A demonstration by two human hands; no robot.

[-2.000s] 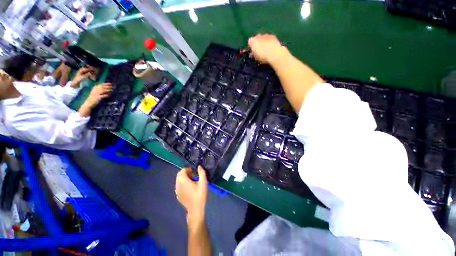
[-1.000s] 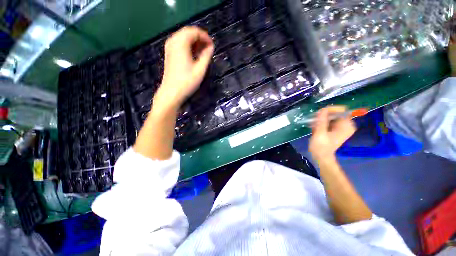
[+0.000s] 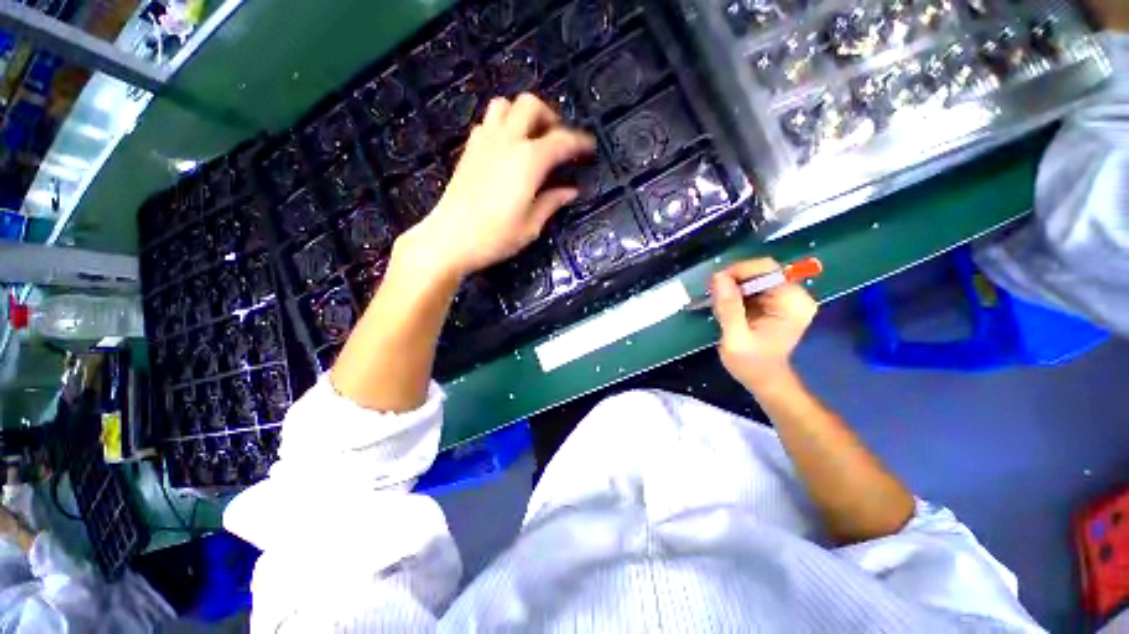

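A large black tray [image 3: 594, 136] with square pockets and round moulded shapes lies on the green bench. My left hand [image 3: 514, 186] is over its middle pockets, thumb and fingers apart, with nothing visible in it. Its fingertips are slightly blurred; whether they touch a pocket is hard to tell. My right hand [image 3: 758, 325] is at the bench's front edge, closed on slim tweezers [image 3: 758, 284] with an orange-red rear end. Their tip points left, close to the right end of a narrow white strip [image 3: 613, 327] lying flat on the bench. Tiny white specks lie around the strip.
A second black tray [image 3: 223, 322] adjoins on the left, with a clear bottle [image 3: 87, 318] beyond. A clear tray [image 3: 891, 99] of small parts is at the upper right. Another person's sleeve [image 3: 1083, 211] is at right, above a blue stool [image 3: 978, 325]. A red crate [image 3: 1106, 545] is lower right.
The view has turned from the left tray, where both hands were two seconds ago. Since one second ago, my left hand has moved right and down over the tray; my right hand with the tweezers has come nearer the strip.
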